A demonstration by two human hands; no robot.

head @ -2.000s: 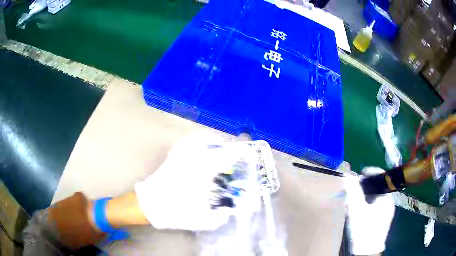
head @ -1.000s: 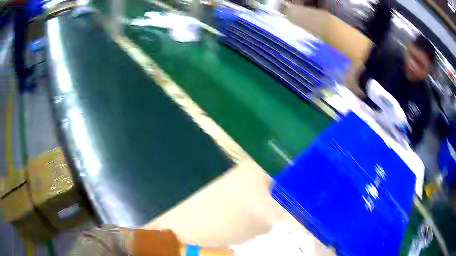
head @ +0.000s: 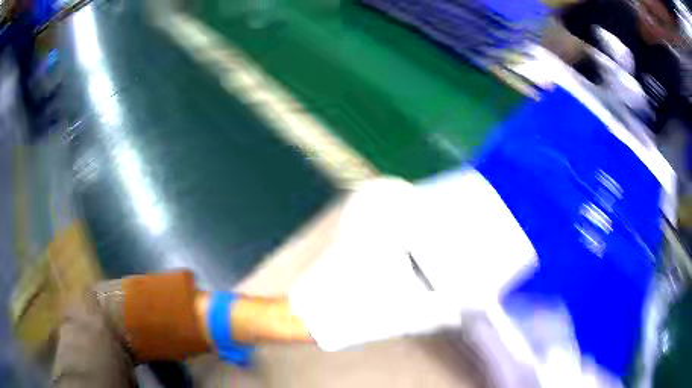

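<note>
My left hand, in a white glove with a blue band at the wrist, is raised over the beige mat. It is shut on a plain white rounded-square housing, blurred, whose near edge overlaps the blue stack. No green board shows on it. A crinkled clear plastic bag trails from the housing toward the lower right. My right hand is not in view.
The bright-blue sheet stack lies at the right. The green conveyor belt runs behind a pale edge strip. A layered blue stack and a person in dark clothes are at the upper right. A cardboard box is at the left.
The view has swung left, and the blue stack now sits at the right. My left hand has risen with the housing, which now shows a plain white face. My right hand has left the picture.
</note>
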